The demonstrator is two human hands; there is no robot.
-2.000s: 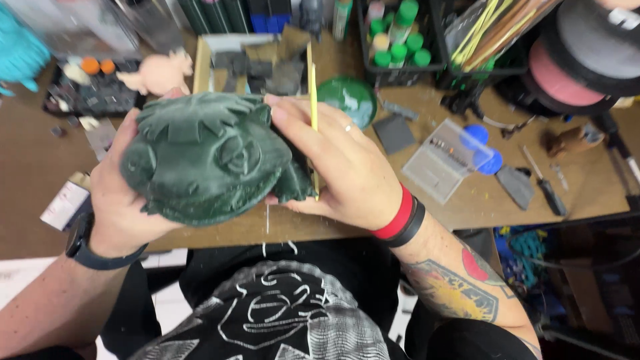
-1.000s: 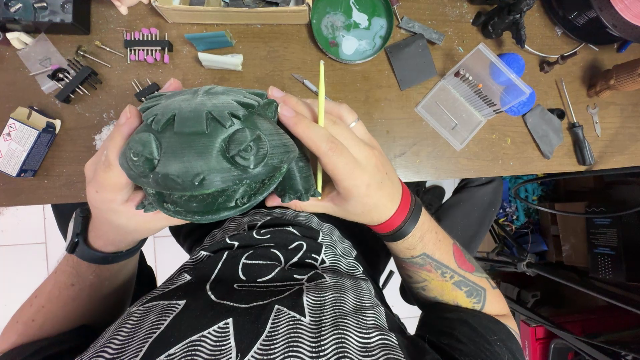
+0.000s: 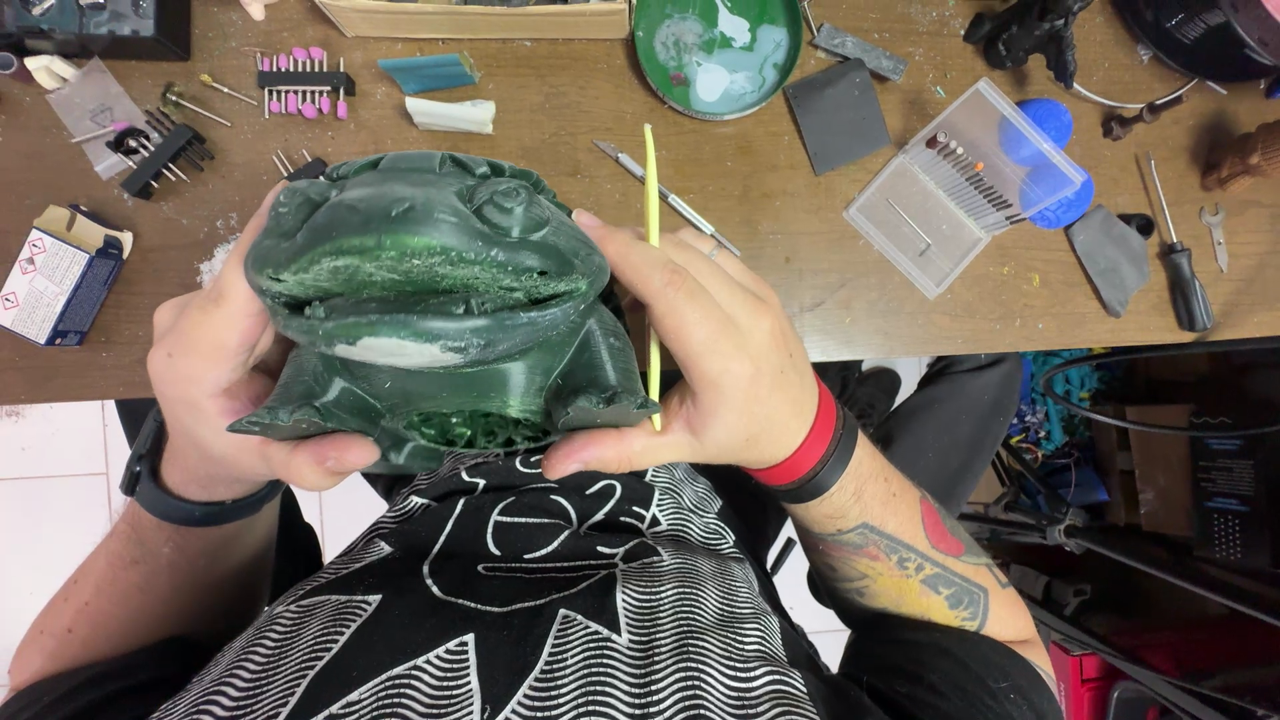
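Observation:
A dark green toad-like plastic figure (image 3: 440, 300) is held between my two hands above my lap, its rough, lighter green mouth tilted up toward me. A pale patch marks its lower lip, and a ragged hollow shows underneath. My left hand (image 3: 215, 370) grips its left side, thumb below. On the other side my right hand (image 3: 700, 340) holds the figure by a front leg, with a thin yellow stick tool (image 3: 652, 200) also held upright against the palm. Beyond that hand a craft knife (image 3: 665, 195) lies on the wooden table (image 3: 560, 180).
A green lid with grey paste (image 3: 680, 50) stands at the back, beside grey sanding sheets (image 3: 838, 115). To the right lie a clear case of rotary bits (image 3: 970, 190), a screwdriver (image 3: 1180, 260) and a small wrench (image 3: 1215, 237). Pink grinding bits (image 3: 305, 82) and a small box (image 3: 62, 280) are at left.
The figure has been tipped back in my hands, so its mouth and underside now face me rather than the top of its head. The view has swung down from the table's back.

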